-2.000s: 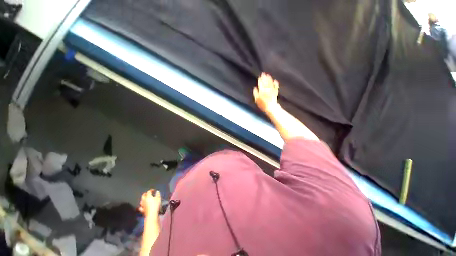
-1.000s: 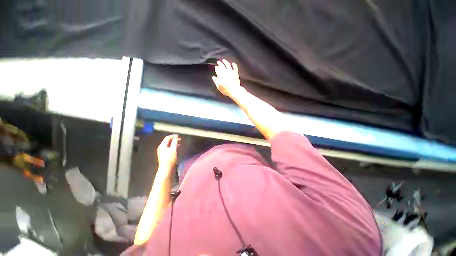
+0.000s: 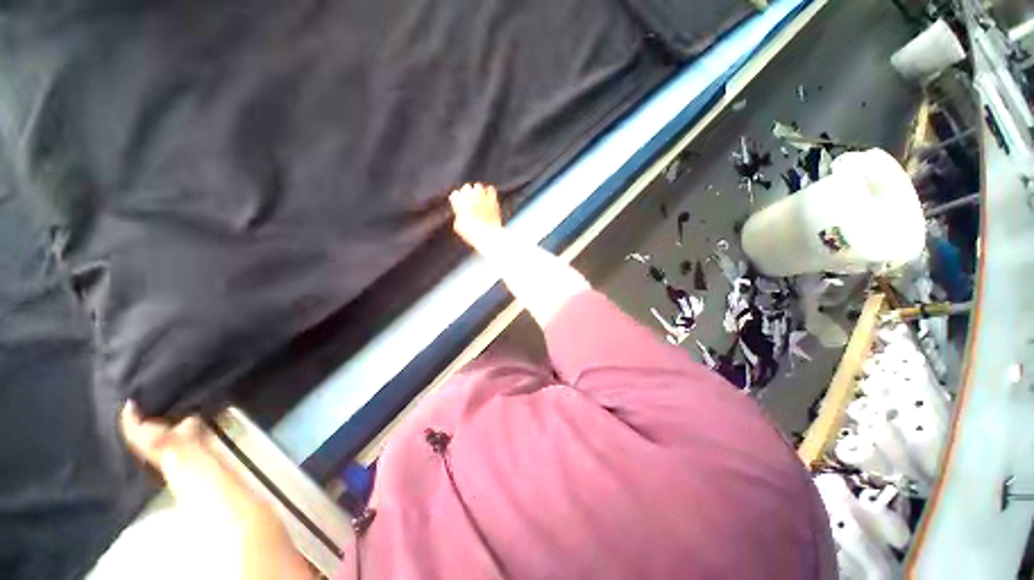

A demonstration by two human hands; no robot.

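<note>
Black fabric (image 3: 295, 125) covers the table, its loose top layer wrinkled over flatter dark cloth at the left. My left hand (image 3: 164, 440) is at the lower left, closed on the edge of the loose layer beside the silver rail (image 3: 278, 482); its fingertips are partly hidden by the cloth. My right hand (image 3: 476, 211) is farther along the same edge, fingers curled on the cloth, with small folds running from it. The pale blue-white table edge (image 3: 380, 357) runs diagonally beneath my right forearm. Dark cloth shows below the loose layer's edge.
A large white tub (image 3: 839, 221) lies on its side on the floor at the right. Black and white scraps (image 3: 754, 323) litter the floor. A wooden-edged rack holds many white rounds (image 3: 896, 397) at the lower right. A small blue patch (image 3: 358, 478) is beside the rail.
The view has swung toward the right-hand floor, tub and rack. My left hand has moved from beside my body onto the cloth edge. My right hand has gone from spread fingers to curled.
</note>
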